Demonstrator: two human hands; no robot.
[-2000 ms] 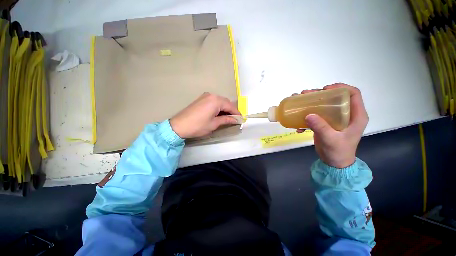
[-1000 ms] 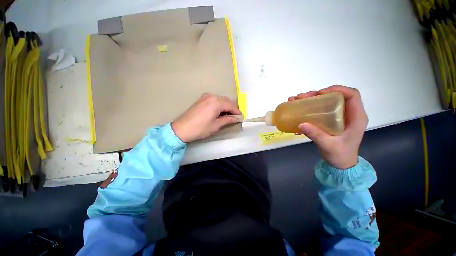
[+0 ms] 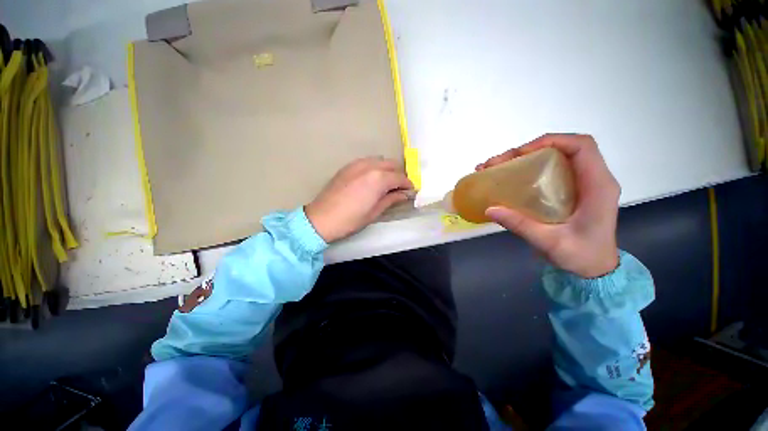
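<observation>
A beige-grey panel lies on the table with yellow down both sides, dark grey tabs at its far edge and a small yellow mark. My left hand pinches the panel's near right corner, at the lower end of the yellow edge strip. What exactly the fingertips hold is partly hidden. My right hand is closed around a clear squeeze bottle with amber liquid. The bottle is tilted to the left, its pale nozzle pointing at the left fingertips.
A bundle with long yellow strips and dark ends lies at the left. A white crumpled scrap lies beside it, above a speckled board. Another yellow-striped bundle is at the far right. Yellow tape is on the table's near edge.
The panel and the table have shifted up and slightly left in view. The bottle is turned so its base faces me more. My left hand stays at the corner, slightly further right.
</observation>
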